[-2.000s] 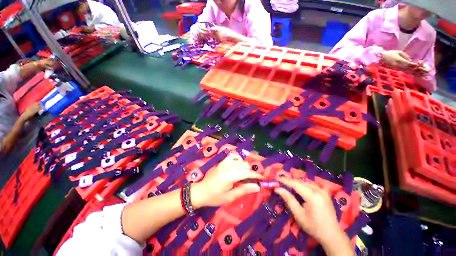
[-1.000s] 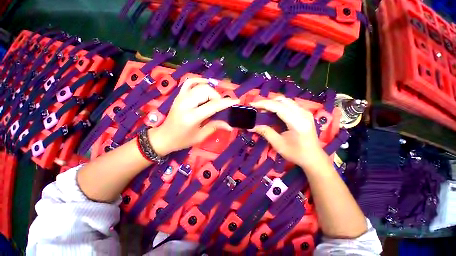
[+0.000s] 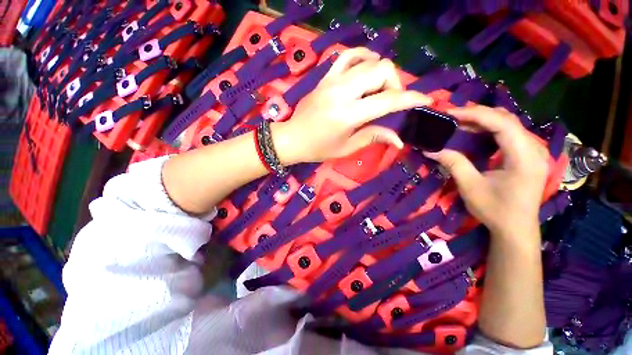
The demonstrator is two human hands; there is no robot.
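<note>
A smartwatch [image 3: 429,130] with a dark glossy face and purple straps is held between both hands above the tray. My left hand [image 3: 346,111] grips its left side with thumb and fingers. My right hand [image 3: 502,163] grips its right side. Below is an orange-red assembly tray [image 3: 350,170] filled with watches lying face down, each with a dark round dot, and crossing purple watch straps [image 3: 305,232]. One watch near the lower right has a pale square [image 3: 435,256] around its dot. Part of the strap is hidden by my fingers.
Another filled tray [image 3: 118,135] lies at the upper left, and an empty tray [image 3: 43,166] below it. More orange-red trays [image 3: 582,41] stand at the upper right. A metal-topped bottle [image 3: 585,161] is by the tray's right corner. A purple strap pile [image 3: 589,288] lies at the lower right.
The view has tilted down from the other workers, then shifted left. The watch's dark face, not clearly visible two seconds ago, faces up, and both hands still hold it.
</note>
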